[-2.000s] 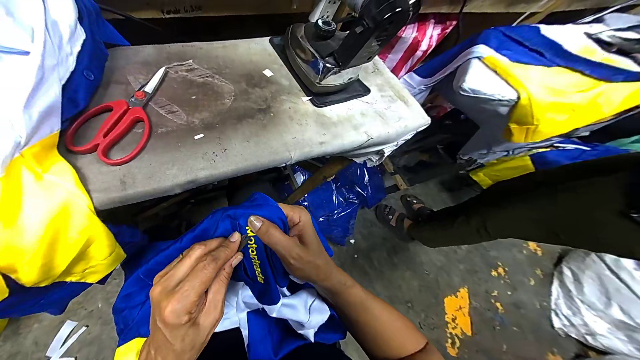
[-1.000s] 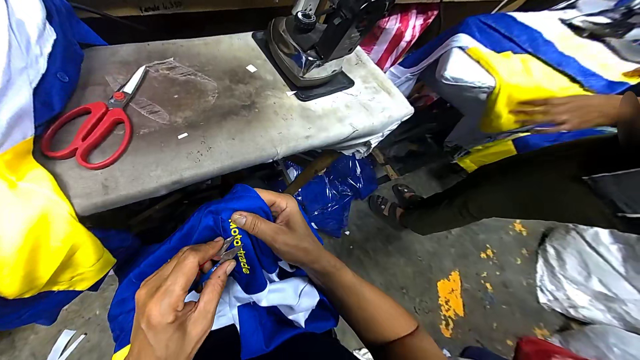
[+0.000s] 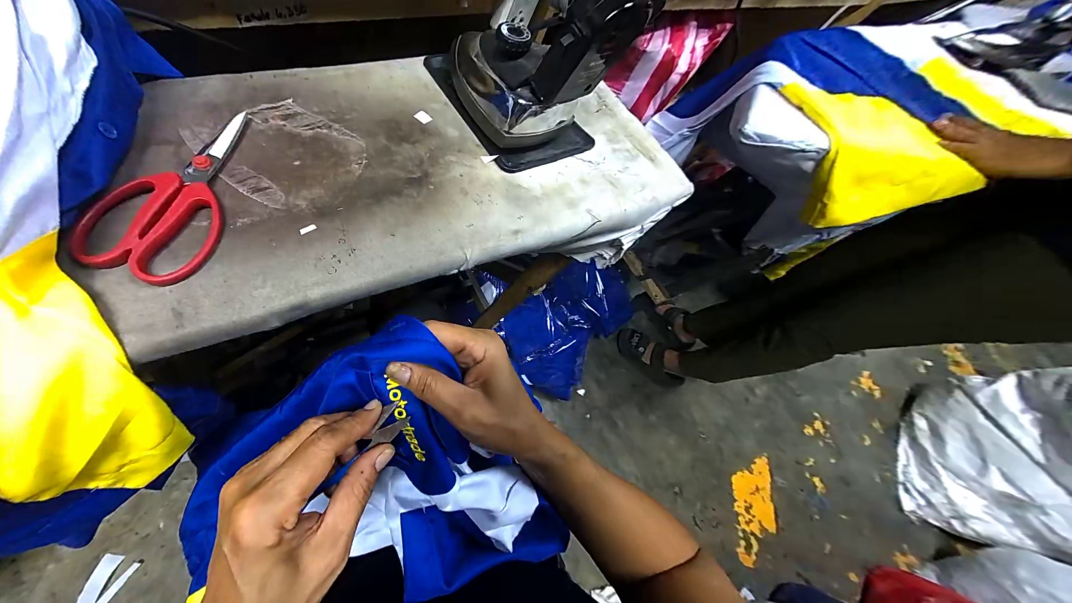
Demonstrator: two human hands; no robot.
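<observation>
Bunched over my lap is a blue and white garment (image 3: 494,502) with yellow embroidered lettering. My right hand (image 3: 477,385) grips its blue fabric, thumb beside the lettering. Between the thumb and fingers of my left hand (image 3: 310,486) is a small metal thread snipper (image 3: 387,429), its blades at the lettering; the rest of it is hidden by the hand. Red-handled scissors (image 3: 180,201) lie slightly open on the stained cloth-covered ironing board (image 3: 402,209) above my hands. An iron (image 3: 511,100) rests on a dark pad (image 3: 553,151) at the board's far end.
Blue, white and yellow garments hang at the left (image 3: 75,385) and lie on another board at the right (image 3: 888,142), where another person's hand (image 3: 997,146) rests. That person's sandalled feet (image 3: 653,352) stand near plastic-wrapped blue items (image 3: 561,327) on the floor. A silvery sack (image 3: 988,461) lies lower right.
The other person's hand, out of view two seconds ago, has come onto the yellow cloth and since shifted. The snipper now shows more plainly between my left fingers. My right hand keeps its grip.
</observation>
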